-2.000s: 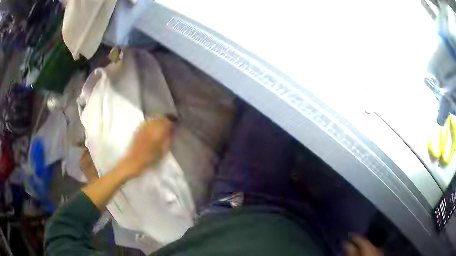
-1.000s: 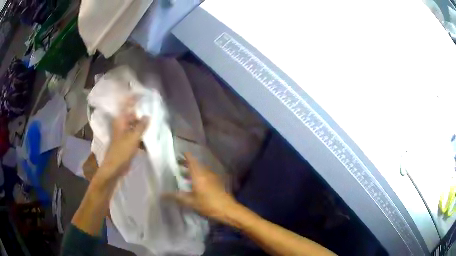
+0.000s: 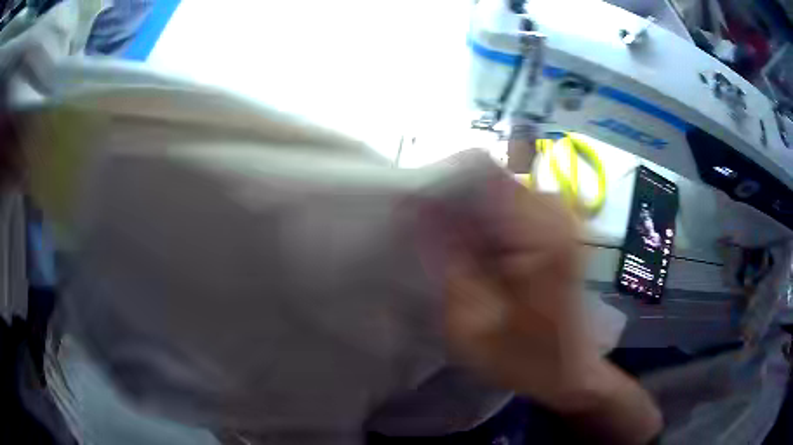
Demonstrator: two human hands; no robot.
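Observation:
A large pale grey cloth (image 3: pixel 252 287), blurred by motion, is held up close in front of me and spans the left and middle of the view. My right hand (image 3: pixel 522 287) is shut on its upper right corner, near the needle area. At the far left edge a small dark, blurred part that may be my left hand shows by the cloth's other end; it is too cut off and blurred to read. Behind the cloth stands the white sewing machine (image 3: pixel 600 109) with a blue stripe.
Yellow-handled scissors (image 3: pixel 578 174) lie behind my right hand. A lit black smartphone (image 3: pixel 648 235) is right of them. The white table (image 3: pixel 322 69) has a blue edge at the back left. Pale cloth (image 3: pixel 730 391) hangs at the lower right.
The view has swung from the cloth heap below the table to the machine. The pale cloth is now raised before the table, with my right hand gripping its corner.

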